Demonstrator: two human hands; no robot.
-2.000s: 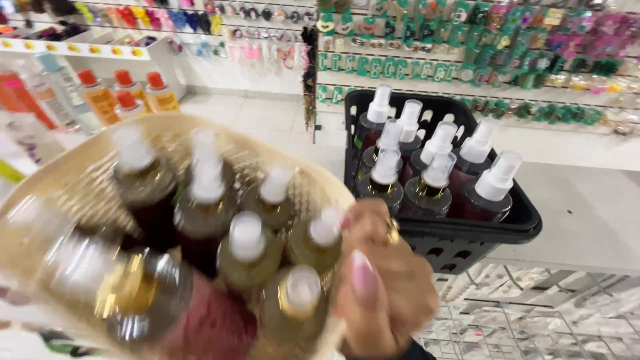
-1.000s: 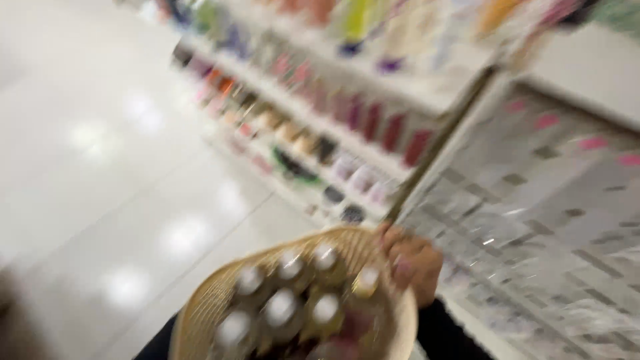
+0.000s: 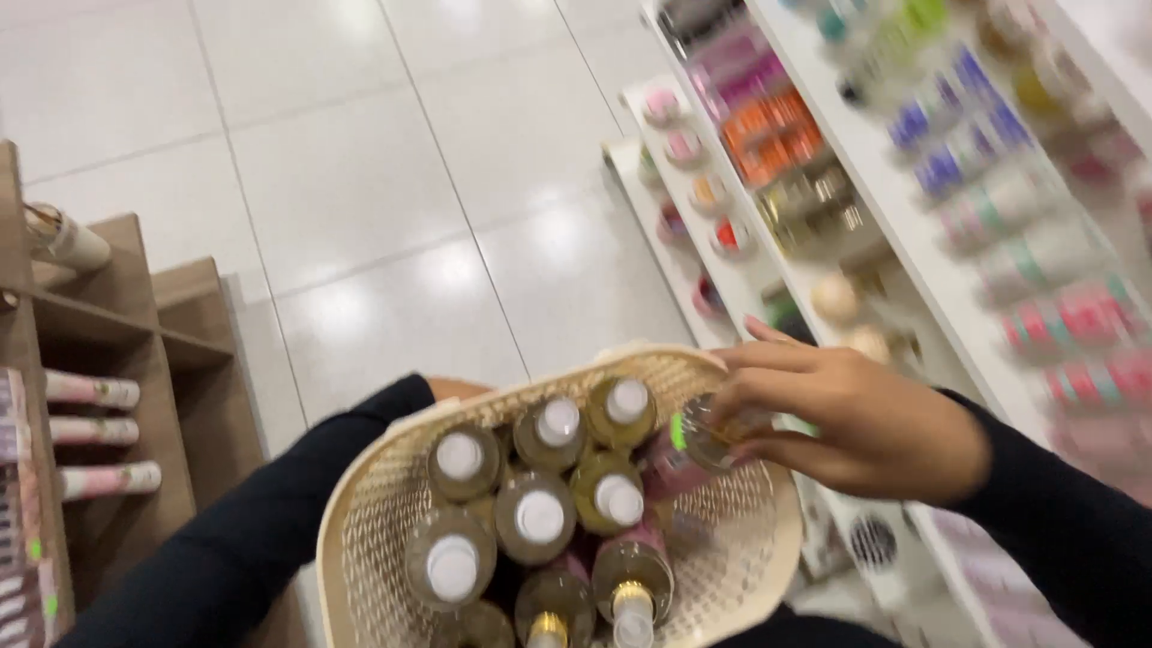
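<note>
A cream woven-pattern plastic basket [image 3: 783,540] holds several clear bottles with white caps [image 3: 540,517] and bottles with gold collars [image 3: 633,594], upright or slightly tilted. My right hand [image 3: 828,414] is at the basket's right rim, its fingers around the neck of a bottle with pink contents and a green sticker [image 3: 679,459], which leans inside the basket. My left hand [image 3: 459,390] shows only as a strip of skin behind the basket's far rim; its fingers are hidden, and the black-sleeved arm reaches around the basket's left side.
White shelves [image 3: 864,162] with tubes, jars and bottles run along the right, close to my right hand. A brown wooden shelf unit [image 3: 202,378] with pink-and-white tubes [image 3: 112,481] stands at the left. Between them lies a light tiled floor [image 3: 360,198].
The view has swung from the wall displays to the floor and shelves. My right hand has left the basket's rim and now grips a bottle at its right side. The black basket is out of view.
</note>
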